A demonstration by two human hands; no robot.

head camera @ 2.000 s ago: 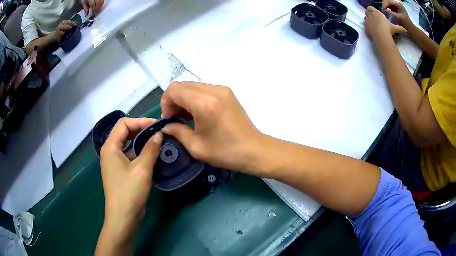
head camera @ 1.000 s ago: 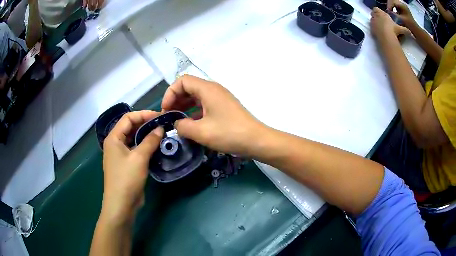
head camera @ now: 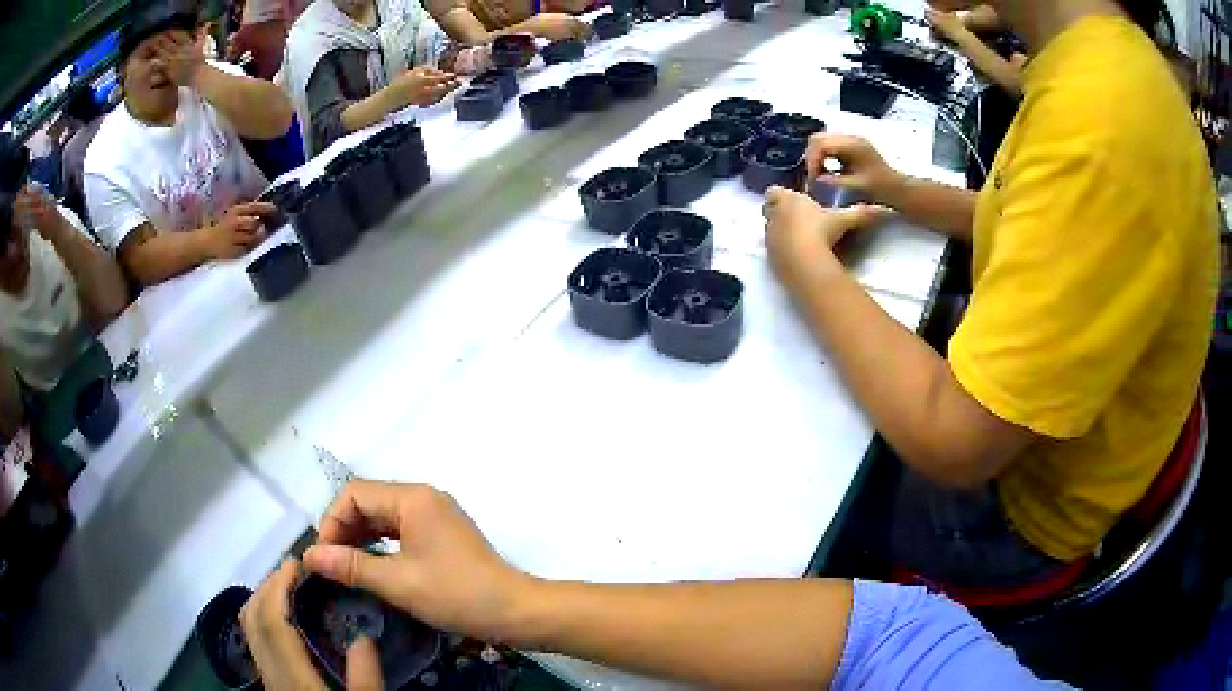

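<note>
A black housing point(head camera: 392, 637) sits at the bottom left, cut off by the picture's lower edge. My left hand point(head camera: 291, 641) holds its left side, with the thumb over the inside near the centre boss. My right hand point(head camera: 419, 554) is at the housing's upper rim, thumb and fingers pinched together; whether a small part is between them cannot be seen. A second housing point(head camera: 227, 632) lies just left of my left hand. Small insert parts point(head camera: 493, 664) lie dark and blurred right of the held housing, partly under my right forearm.
Grouped housings point(head camera: 695, 313) stand on the white sheets point(head camera: 541, 446). Taller stacked housings point(head camera: 358, 196) stand across the table. A person in a yellow shirt point(head camera: 1094, 257) sits at the right, hands on a part. Several people sit along the far side. A green object point(head camera: 876, 22) is at the back.
The view has tilted up, showing more of the table and people, and my hands now sit lower left. Both hands remain on the housing; my left thumb has moved down inside it.
</note>
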